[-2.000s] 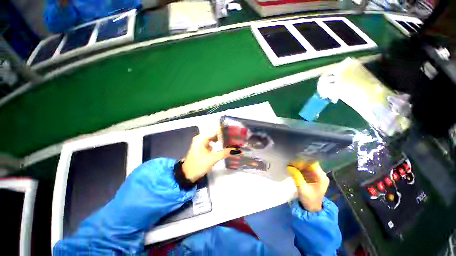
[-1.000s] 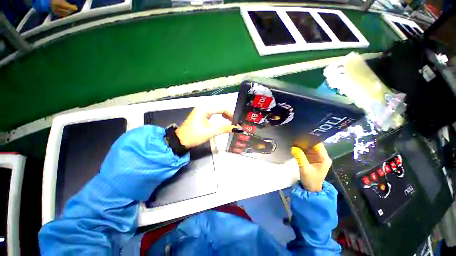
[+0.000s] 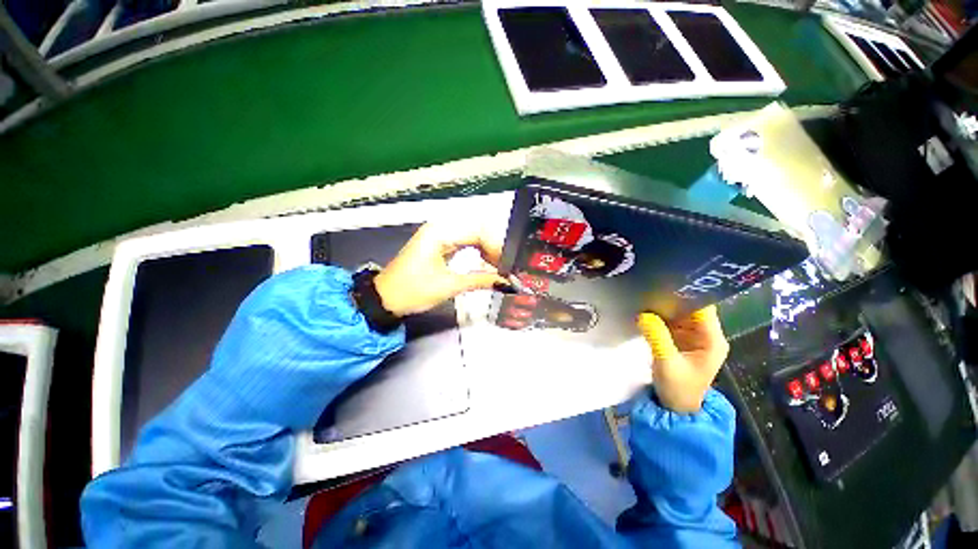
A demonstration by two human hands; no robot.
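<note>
A dark tablet (image 3: 665, 252) with a printed protective film, showing red squares, round pictures and white lettering, is held tilted above the right part of a white foam tray (image 3: 290, 238). My left hand (image 3: 445, 268), with a black wristband, pinches its left edge near the red squares. My right hand (image 3: 686, 354), with yellow finger cots, holds its lower edge. A thin, clear-looking printed layer hangs at the tablet's lower left; whether it is separate from the tablet, I cannot tell. Two dark tablets lie in the tray's left and middle slots, the middle one partly under my left arm.
A printed film stack (image 3: 836, 407) lies on the dark side table at right. Crumpled clear film (image 3: 794, 300), pale yellowish sheets (image 3: 788, 161) and a blue box (image 3: 712, 191) lie beyond the tablet. A foam tray with three tablets (image 3: 633, 94) stands on the green belt (image 3: 322, 118).
The held tablet has tipped so its printed face shows more clearly than at first, and has shifted slightly right since a second ago. Both hands keep hold. The view has shifted slightly.
</note>
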